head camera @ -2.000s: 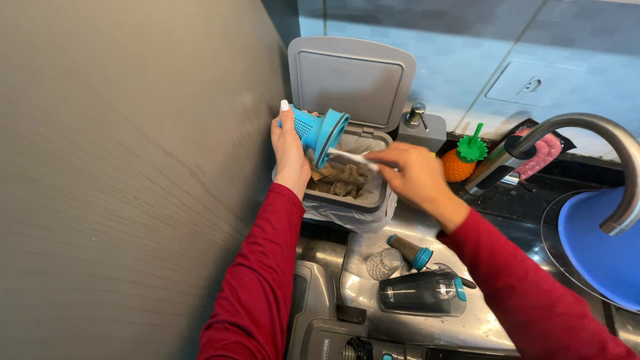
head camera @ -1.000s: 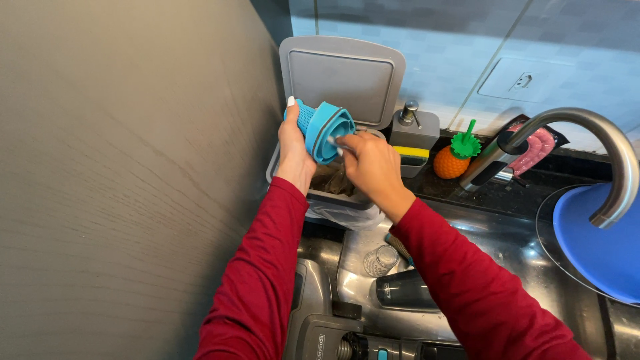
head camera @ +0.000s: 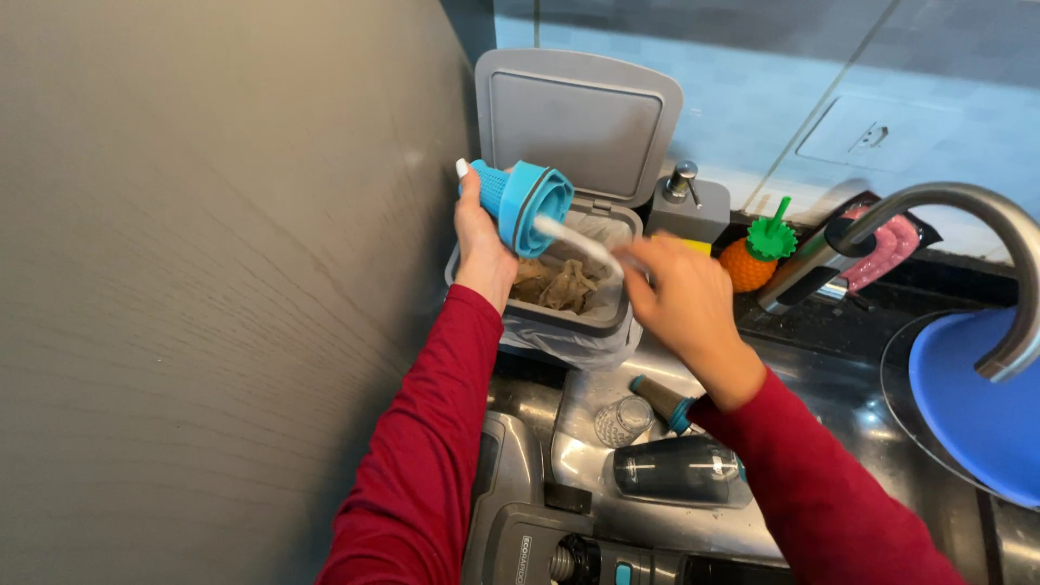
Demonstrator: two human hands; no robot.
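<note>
My left hand is closed around a blue perforated plastic filter holder, whose wide open end faces right and down. In my right hand is a thin white stick-like tool, blurred, with its tip at the mouth of the blue part. Both hands are over a small grey bin with a white liner, its grey lid raised; crumpled brown material lies inside.
On the steel sink surface lie a clear glass, a brown and blue filter and a dark transparent container. A grey vacuum cleaner body is below. Behind stand a soap dispenser, an orange pineapple-shaped item, a faucet and a blue basin.
My right hand was close against the blue part's mouth one second ago; it is now farther right, with the white tool showing between. My left hand keeps its hold on the blue part.
</note>
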